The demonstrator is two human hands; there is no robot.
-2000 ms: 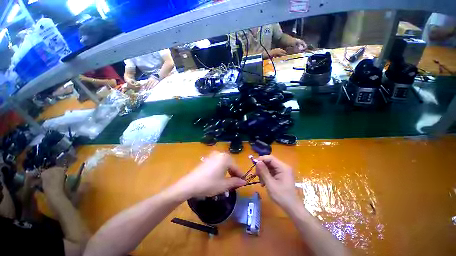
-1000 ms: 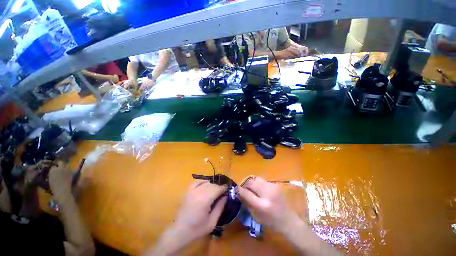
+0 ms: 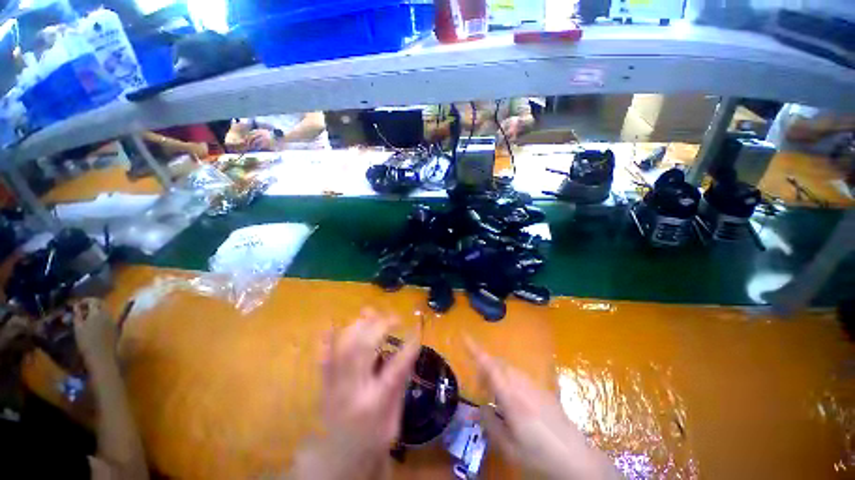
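The round black housing (image 3: 431, 398) stands on the orange-brown bench in front of me, its open top facing up with thin wires inside. A silver-grey bracket (image 3: 466, 444) is at its lower right side. My left hand (image 3: 361, 384) is raised at the housing's left side, blurred, fingers apart, and covers part of its rim. My right hand (image 3: 525, 412) is to the right of the housing, blurred, its fingers stretched out and holding nothing. A short dark arm sticks out of the housing toward my right hand.
A heap of black plastic parts (image 3: 469, 248) lies on the green strip (image 3: 600, 267). A whitish plastic bag (image 3: 258, 251) lies left of it. Finished-looking black units (image 3: 668, 208) stand at right. A pale shelf (image 3: 375, 86) crosses above. Another person's arm (image 3: 108, 375) is at left.
Both hands have let go of the wires and moved apart, to either side of the housing. The view has tilted up, showing more of the shelf.
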